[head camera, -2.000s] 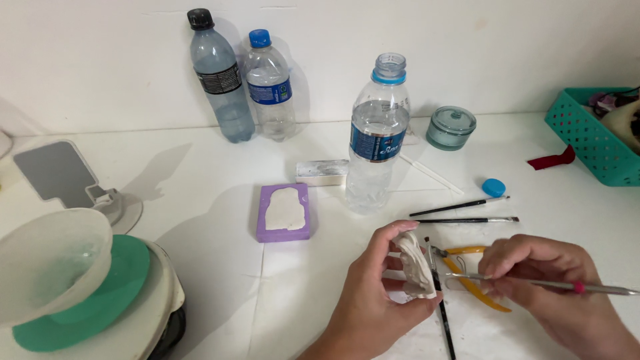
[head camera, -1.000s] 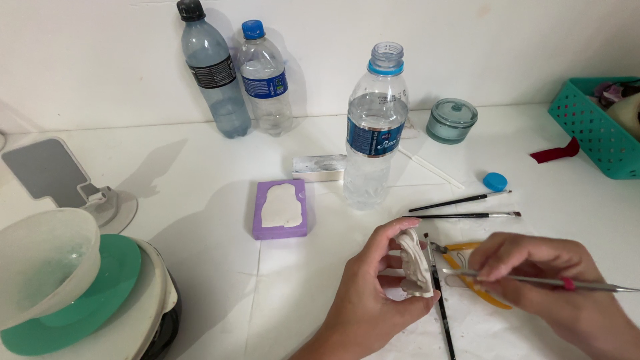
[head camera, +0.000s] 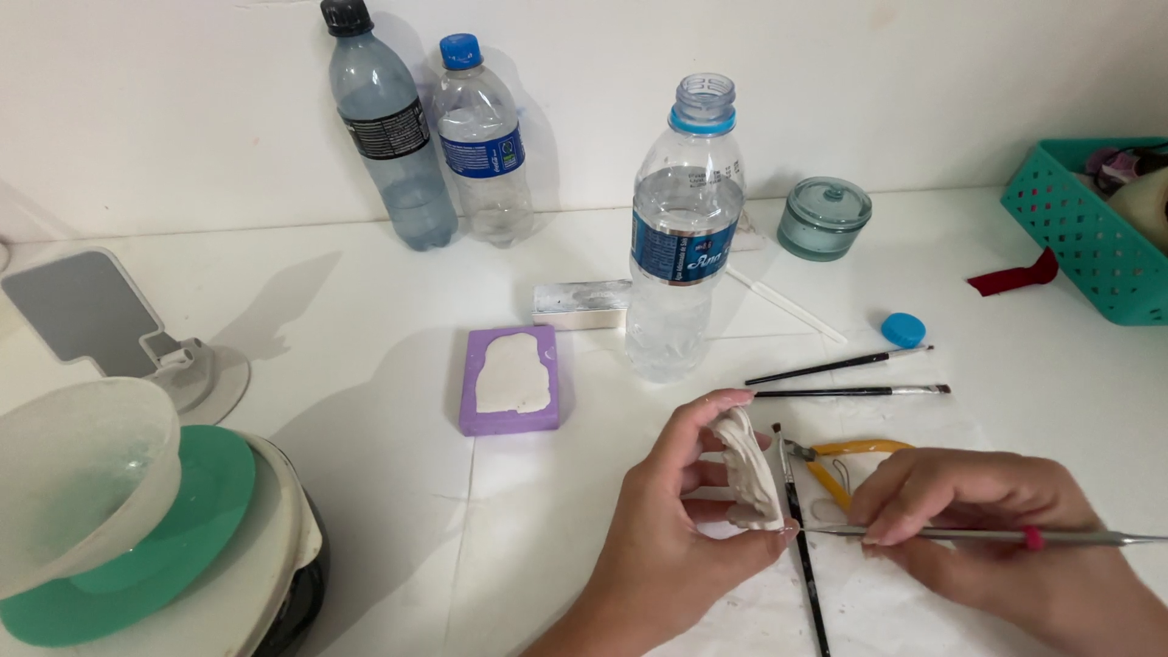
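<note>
My left hand (head camera: 684, 520) holds a small white cast piece (head camera: 750, 470) on edge between thumb and fingers. In my right hand (head camera: 976, 538) is a thin metal sculpting tool (head camera: 972, 535) with a pink band, its tip at the lower edge of the cast, by my left thumb. A black-handled paintbrush (head camera: 803, 557) lies just right of the cast. Yellow-handled pliers (head camera: 853, 447) lie partly hidden behind my right hand. Two more paintbrushes (head camera: 821, 365) lie above. A purple silicone mold (head camera: 468, 392) filled with white material sits to the left.
An uncapped water bottle (head camera: 684, 246) stands behind my left hand, its blue cap (head camera: 903, 329) to the right. Two capped bottles (head camera: 392, 137), a lidded glass jar (head camera: 825, 219) and a teal basket (head camera: 1077, 246) are farther back. A translucent bowl (head camera: 82, 484) and phone stand (head camera: 100, 310) are at left.
</note>
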